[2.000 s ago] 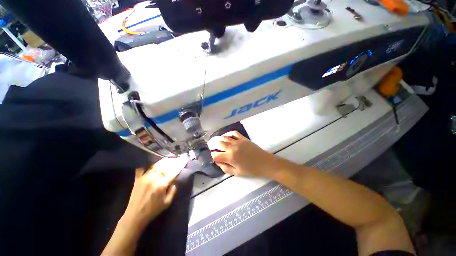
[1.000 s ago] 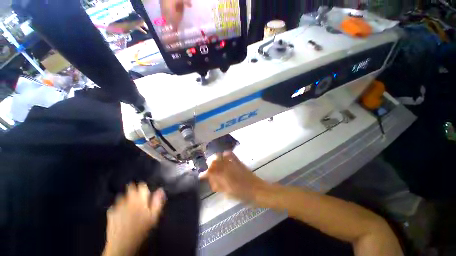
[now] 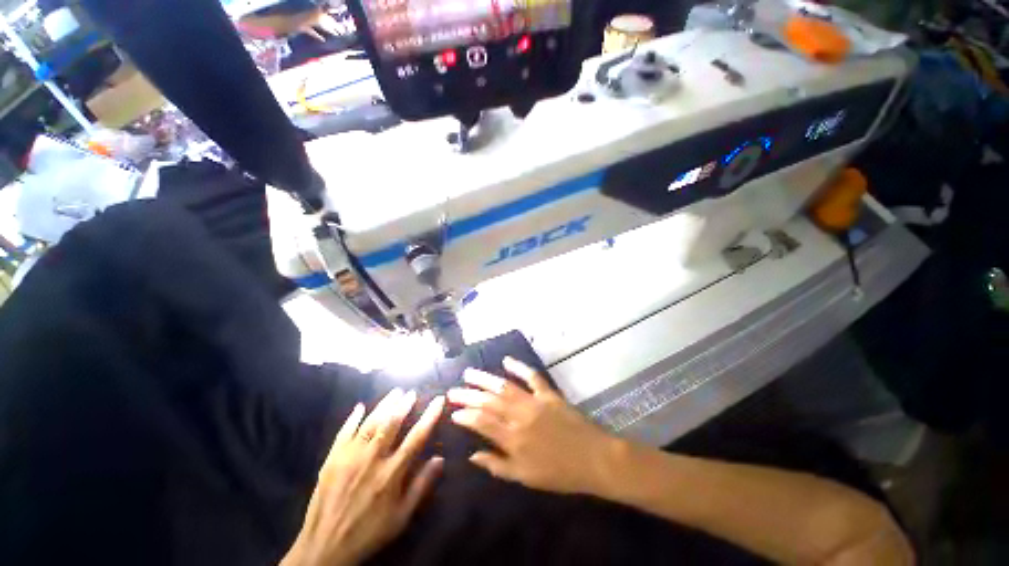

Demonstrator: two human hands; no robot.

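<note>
Black cloth (image 3: pixel 470 520) lies on the machine bed under both hands, its edge under the head near the presser foot (image 3: pixel 446 329). My left hand (image 3: pixel 374 470) lies flat on the cloth, fingers spread, left of the foot. My right hand (image 3: pixel 531 429) lies on the cloth to the right, fingers spread and pointing left. Neither hand grips anything visibly. The white sewing machine (image 3: pixel 531 210) has a blue stripe and JACK lettering. The needle is hidden in bright glare.
A large black cloth heap (image 3: pixel 122 365) fills the left. A lit smartphone (image 3: pixel 476 55) stands above the arm. A dark padded tube (image 3: pixel 210 88) slants at upper left. An orange-handled item (image 3: pixel 841 202) hangs at the right end; another orange item (image 3: pixel 817 40) lies on top.
The cloth has been brought across the bed in front of the foot and covers part of the ruler edge. Both hands now lie flat on it; the right fingers have opened.
</note>
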